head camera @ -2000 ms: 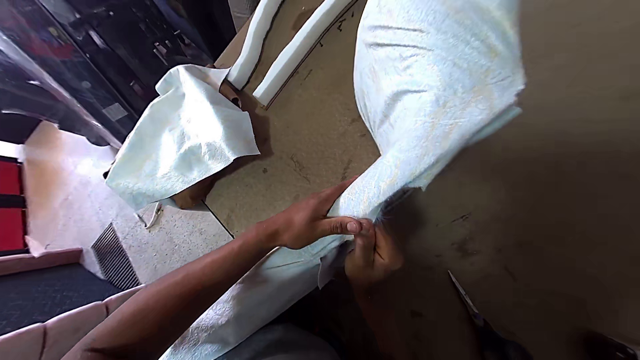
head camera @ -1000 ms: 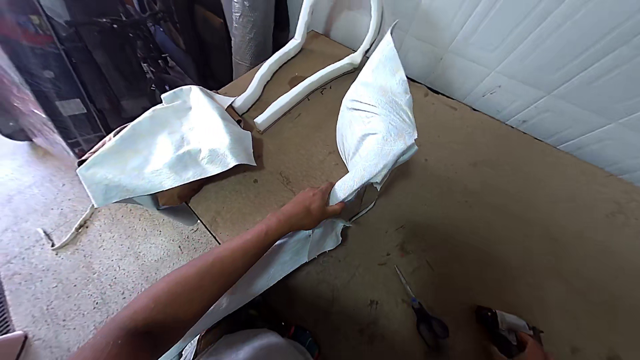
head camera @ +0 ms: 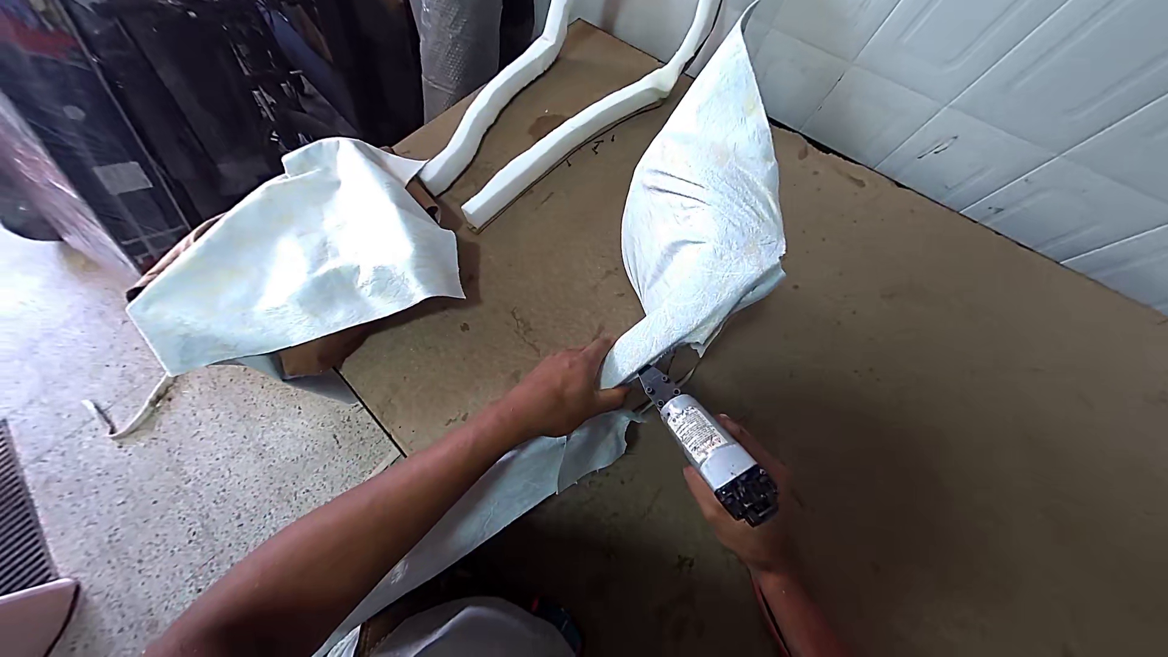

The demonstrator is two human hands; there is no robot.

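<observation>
Pale, wrinkled upholstery fabric [head camera: 703, 182] is wrapped around a padded piece that stands out over the brown work table. My left hand [head camera: 566, 388] grips the narrow wrapped part of this piece, thumb toward the tool. My right hand [head camera: 748, 511] holds a pneumatic staple gun [head camera: 707, 443] with a grey body and black rear end. The gun's nose touches or nearly touches the fabric's edge just right of my left hand; the exact contact is hidden. A loose flap of the fabric [head camera: 511, 484] hangs down beneath my left forearm toward my lap.
Another pale fabric-covered piece [head camera: 319, 265] lies at the table's left edge, partly overhanging. Two white foam-padded strips [head camera: 566, 146] lie at the back of the brown table [head camera: 958, 383]. White panelling [head camera: 1004, 119] borders the table. A thin strip [head camera: 137, 415] hangs over the speckled floor.
My right hand, at the wrapped piece two seconds ago and by a dark object at the lower right one second ago, now holds the staple gun at the fabric. My left hand keeps its grip.
</observation>
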